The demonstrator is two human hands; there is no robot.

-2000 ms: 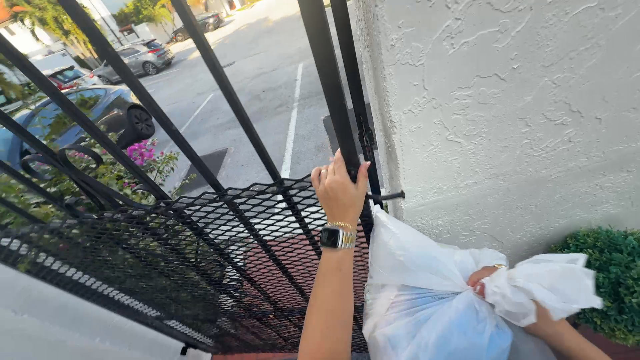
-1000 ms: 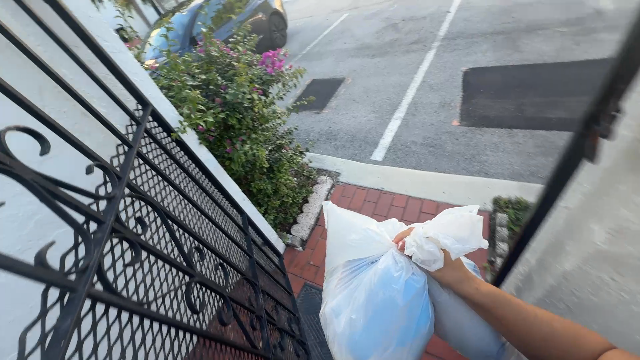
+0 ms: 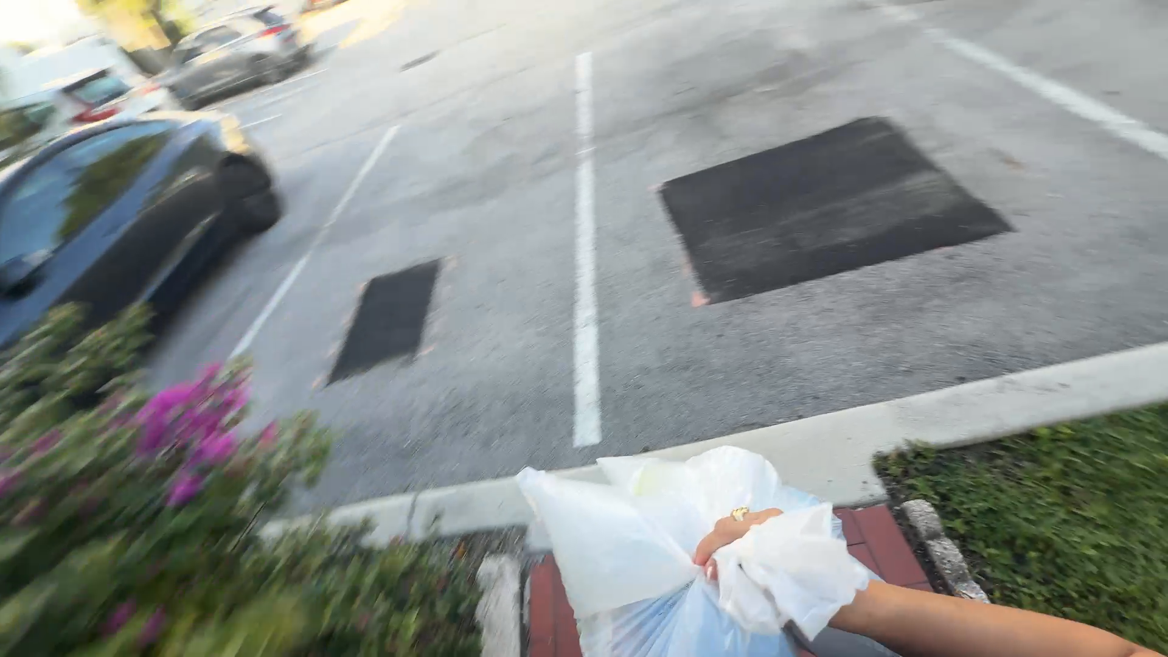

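Observation:
My right hand [image 3: 735, 537], with a gold ring on one finger, is closed around the gathered neck of a white plastic bag [image 3: 630, 552] at the bottom centre. The loose top of the bag bunches out over the hand toward the wrist. Bluish contents show through the thin plastic lower down, but what they are cannot be told. The bag hangs above a red brick path [image 3: 883, 546]. My left hand is out of the frame.
A concrete curb [image 3: 821, 447] crosses between the path and an asphalt parking lot [image 3: 493, 301]. A flowering bush [image 3: 182, 538] stands at the left, grass [image 3: 1077, 520] at the right. A dark blue car [image 3: 119, 219] is parked at the upper left.
My left hand, earlier on the black metal gate, has left the view. The gate and the white wall are out of sight after a large forward move of the view. My right hand still holds the bag.

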